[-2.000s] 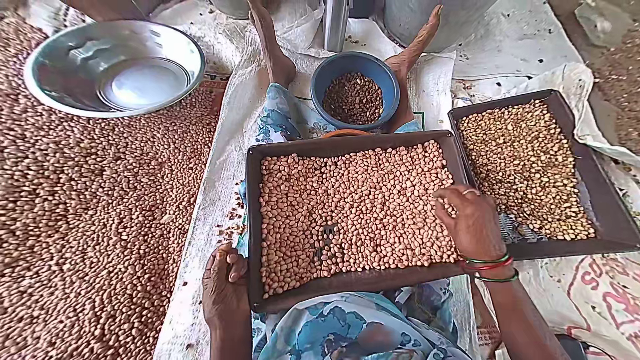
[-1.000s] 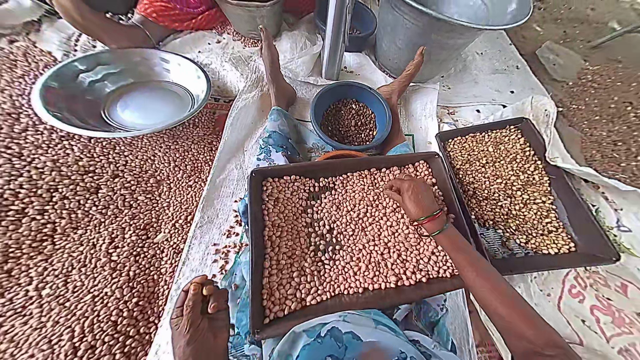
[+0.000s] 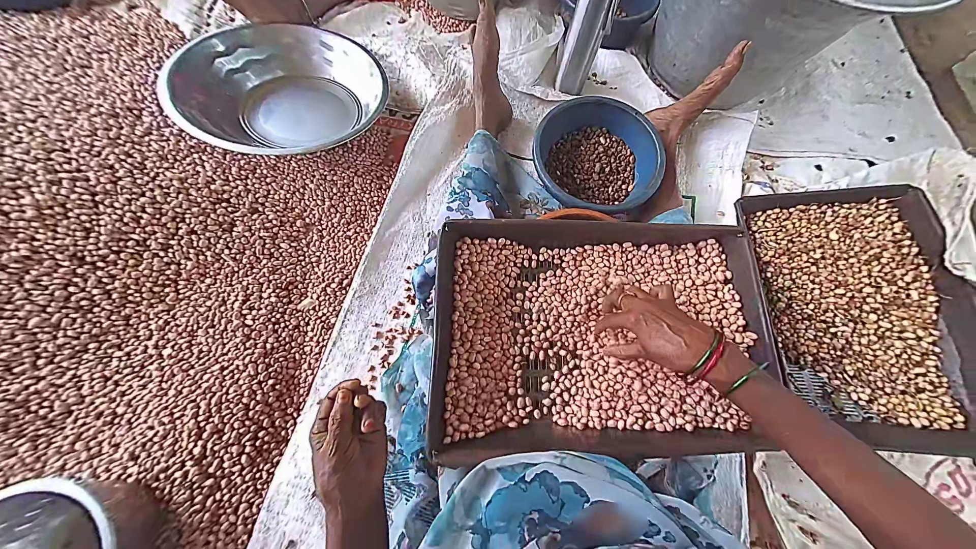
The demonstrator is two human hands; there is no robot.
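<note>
A dark rectangular tray with a slotted bottom (image 3: 587, 442) lies across my lap, spread with pinkish-brown nuts or seeds (image 3: 488, 335). My right hand (image 3: 656, 328), with bangles at the wrist, rests palm down on them right of the tray's middle, fingers spread; whether it pinches any is hidden. Left of the tray, my left hand (image 3: 351, 435) is curled palm up, with a few pale pieces held at its fingertips. Slots of the tray's bottom show in a gap left of my right hand. Beyond the tray, a blue plastic bowl (image 3: 657, 156) holds darker pieces between my feet.
A second dark tray (image 3: 854, 197) of yellowish-brown pieces adjoins on the right. A large heap of nuts or seeds (image 3: 191, 305) covers the left, with a shiny metal basin (image 3: 297, 114) on it. A metal post (image 3: 585, 46) and a large metal tub (image 3: 732, 53) stand ahead.
My right hand has moved from the tray's far part to nearer its middle, fingers now spread. A wider gap in the nuts or seeds shows at the tray's left.
</note>
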